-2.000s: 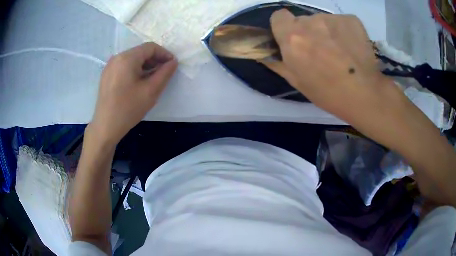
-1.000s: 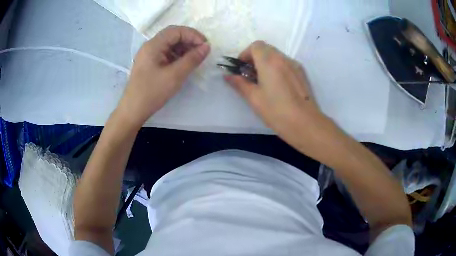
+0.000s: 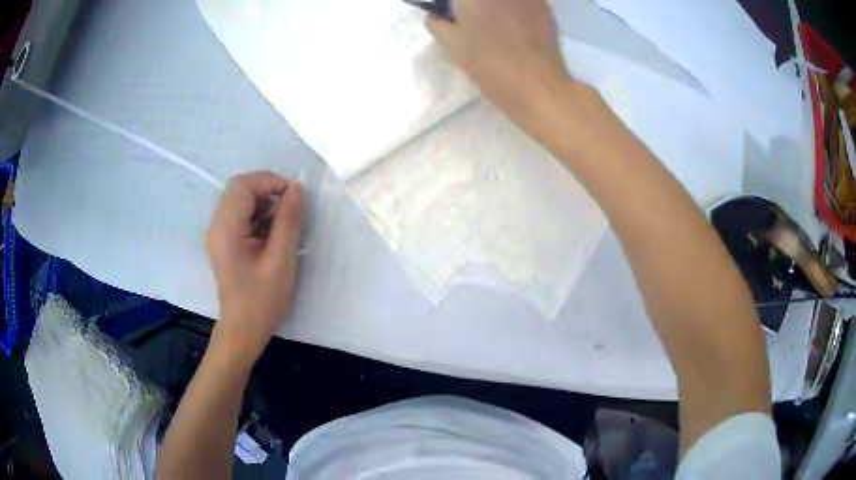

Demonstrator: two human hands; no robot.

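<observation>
A cream lace panel (image 3: 497, 202) lies on the white table cloth, its curved cut-out towards me. Smooth white cloth (image 3: 319, 84) lies over or joined to its upper left part. My left hand (image 3: 255, 225) pinches the end of a narrow white tape (image 3: 131, 136), which runs in taut from the left; the hand is left of the lace, not touching it. My right hand (image 3: 502, 42) is at the top edge over the cloth and holds the black thread snips (image 3: 434, 7), which are partly cut off by the picture's edge.
The iron (image 3: 765, 248) rests at the right, partly behind my right forearm, beside a metal frame. A red tray (image 3: 817, 122) with small items is at the upper right. Stacked cut panels (image 3: 89, 394) hang low at the left. The table's front edge runs below the lace.
The iron was released at the right and the right hand took the snips. Since then, my left hand has moved left and down with the tape, my right hand up, and more lace shows.
</observation>
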